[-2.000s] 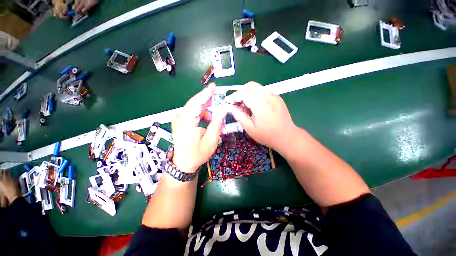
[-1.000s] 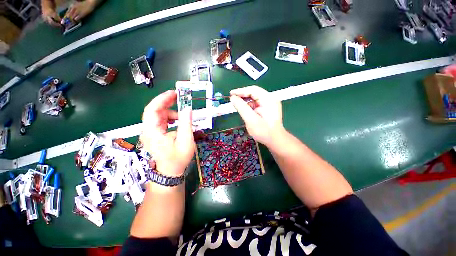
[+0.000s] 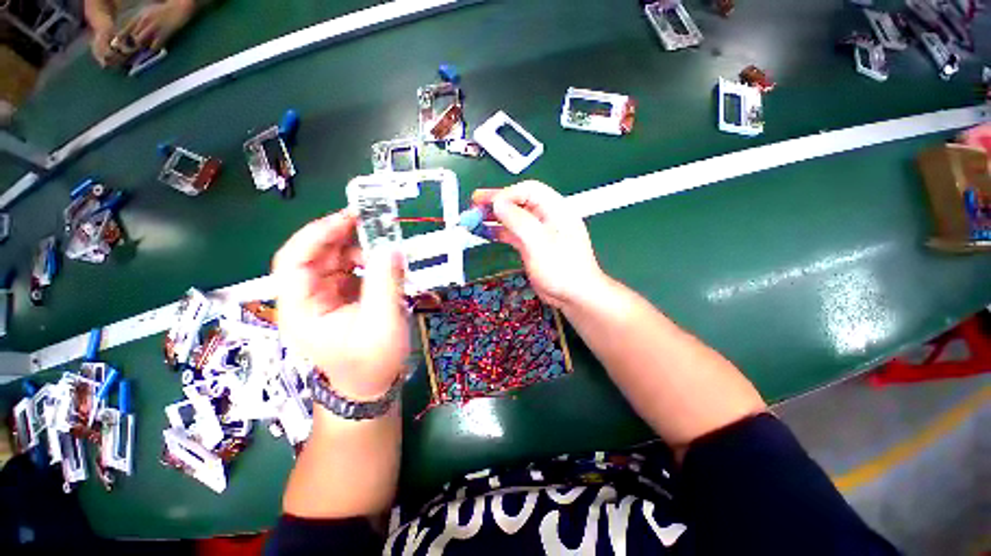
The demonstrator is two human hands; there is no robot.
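My left hand (image 3: 346,304) grips a white housing (image 3: 433,187) with a large rectangular window. A green-grey circuit board (image 3: 378,217) sits at the housing's left end, near my left thumb. My right hand (image 3: 543,241) pinches a brown part (image 3: 485,197), seen at the fingertips. A small light blue piece (image 3: 472,220) is beside those fingertips, at the housing's right edge. A thin red lead (image 3: 422,220) runs across the window from the board towards it. The open parts box (image 3: 494,342) below my hands holds wired discs under tangled red leads.
A housing heap (image 3: 245,375) lies at left, with another heap showing blue cylinders (image 3: 74,418) further left. Loose housings (image 3: 596,111) lie beyond the white dividing strip (image 3: 674,185). A side carton (image 3: 956,201) stands far right. Another person's hands (image 3: 136,33) are at upper left.
Since two seconds ago, my hands have moved apart and the housing shows openly between them. Since one second ago, both hands and the housing have shifted left, and the light blue piece is nearer my right fingertips.
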